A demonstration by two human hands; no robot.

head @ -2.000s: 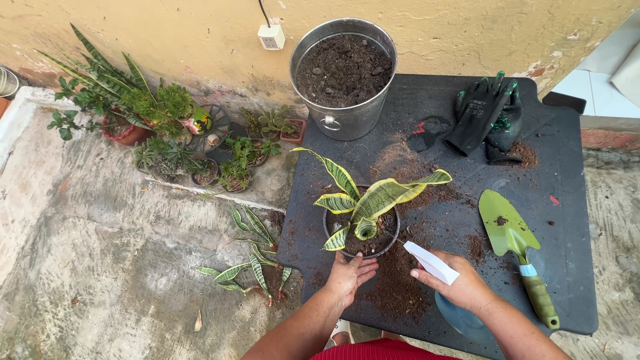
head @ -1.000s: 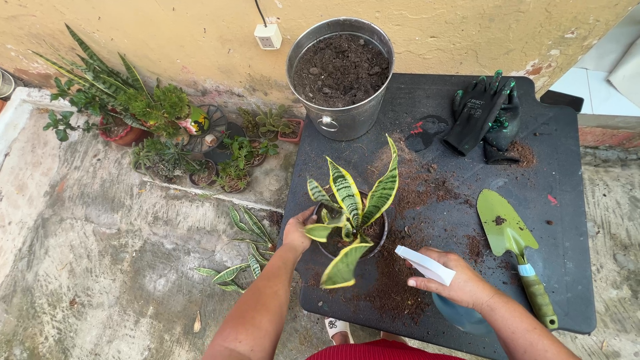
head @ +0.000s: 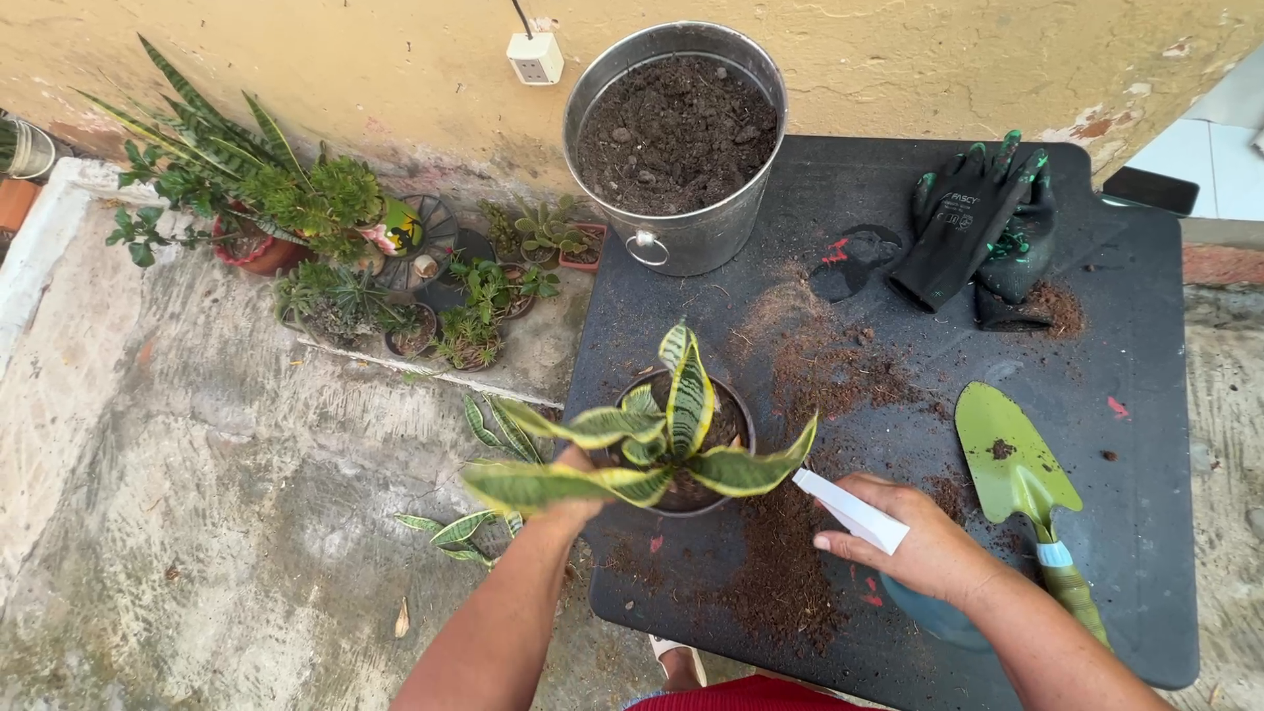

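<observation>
A snake plant with yellow-edged leaves (head: 689,405) stands in a round pot (head: 743,420) near the left edge of the dark table. My left hand (head: 578,494) is at the pot's left side, largely hidden under the leaves, so its grasp cannot be made out. In my right hand (head: 904,533) is a spray bottle with a white trigger head (head: 851,512) and a bluish body (head: 933,614); its nozzle points at the plant, close to the tip of one leaf. Loose soil (head: 785,563) lies between the pot and the bottle.
A metal bucket of soil (head: 681,237) stands at the table's back left. Black work gloves (head: 953,232) lie at the back right, a green hand trowel (head: 1012,454) at the right. Cut snake plant leaves (head: 459,528) are on the concrete floor, left of the table. Potted plants (head: 267,252) line the wall.
The potted plant has turned, its leaves now pointing other ways than in both earlier frames. My left hand has moved from the pot's front to its left side. My right hand still holds the spray bottle.
</observation>
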